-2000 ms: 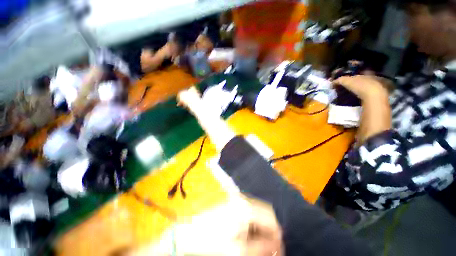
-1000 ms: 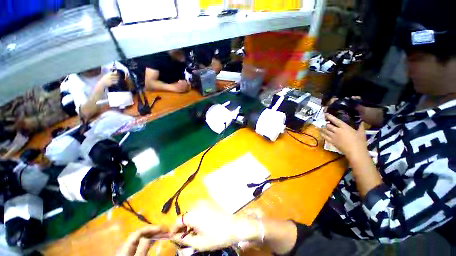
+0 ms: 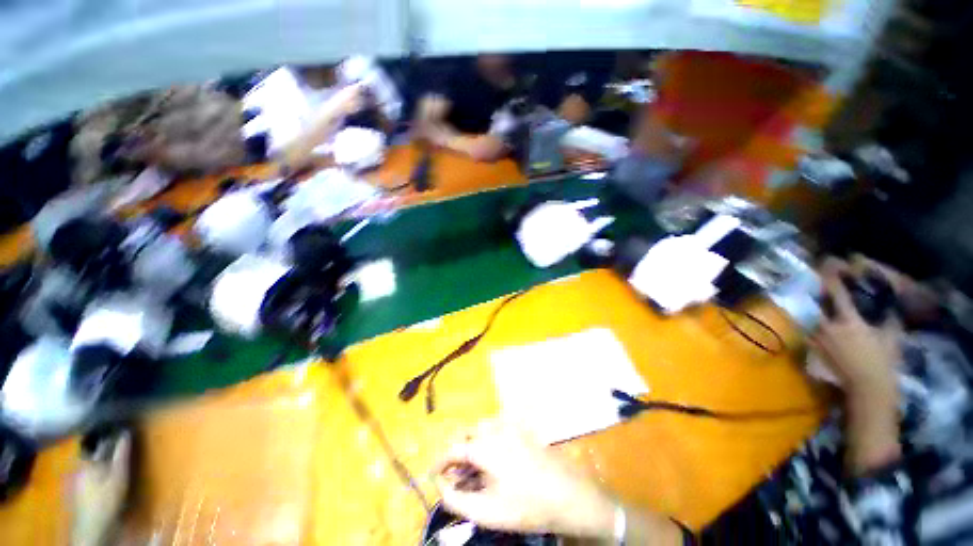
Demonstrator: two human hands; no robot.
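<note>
My right hand (image 3: 523,485), overexposed and blurred, is at the bottom centre, its fingers curled around a black part (image 3: 435,525) with a white piece, cut off by the lower edge. A dark patch shows between the fingers; details are unclear. A blurred hand at the lower left, apparently my left hand (image 3: 98,493), is beside a dark object (image 3: 105,435). Its grip cannot be made out. A dark cable (image 3: 373,427) runs across the bench to the black part.
White and black cameras (image 3: 240,293) are heaped at left. Two white cameras (image 3: 678,272) stand mid-bench. White paper (image 3: 565,379) and black plug cables (image 3: 464,347) lie on the orange bench (image 3: 240,459). A person's hand (image 3: 859,341) works at right. People sit behind the green strip (image 3: 448,267).
The view has swung left, so the bench scene sits further right. The hands were together at the bottom centre; now one hand is far left and my right hand remains at the black part.
</note>
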